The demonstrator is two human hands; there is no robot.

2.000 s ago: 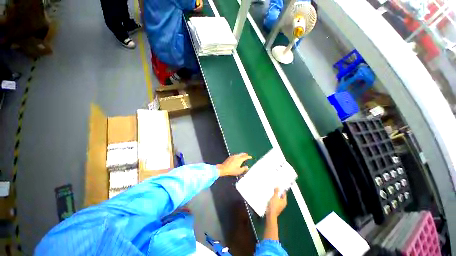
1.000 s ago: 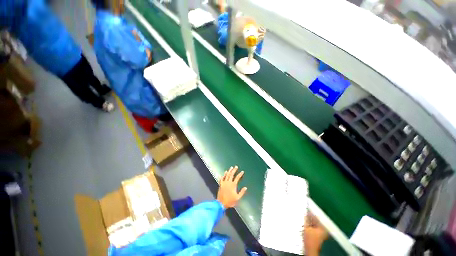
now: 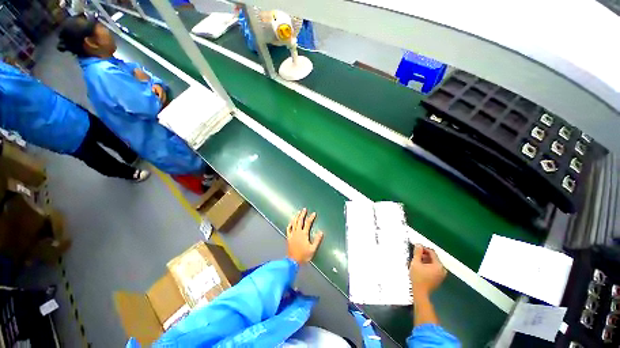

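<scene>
A white flat pack [image 3: 378,253] lies on the green-topped bench [image 3: 272,178] in front of me, its long side running away from me. My right hand [image 3: 425,266] is at the pack's right edge, thumb and fingers pinched on it. My left hand [image 3: 303,236] rests on the bench's near edge, left of the pack, with fingers spread and nothing in it.
Stacked white packs [image 3: 196,114] stand farther up the bench. A green belt [image 3: 319,149] runs behind it. Black trays with metal parts [image 3: 506,122] and a paper sheet [image 3: 525,268] are at right. A fan [image 3: 295,66], an open carton [image 3: 197,275] and two people in blue stand left and beyond.
The view has swung left. The pack has gone from slanted to nearly straight. My left hand has left the pack's edge and lies on the bench; my right hand stays at its right edge.
</scene>
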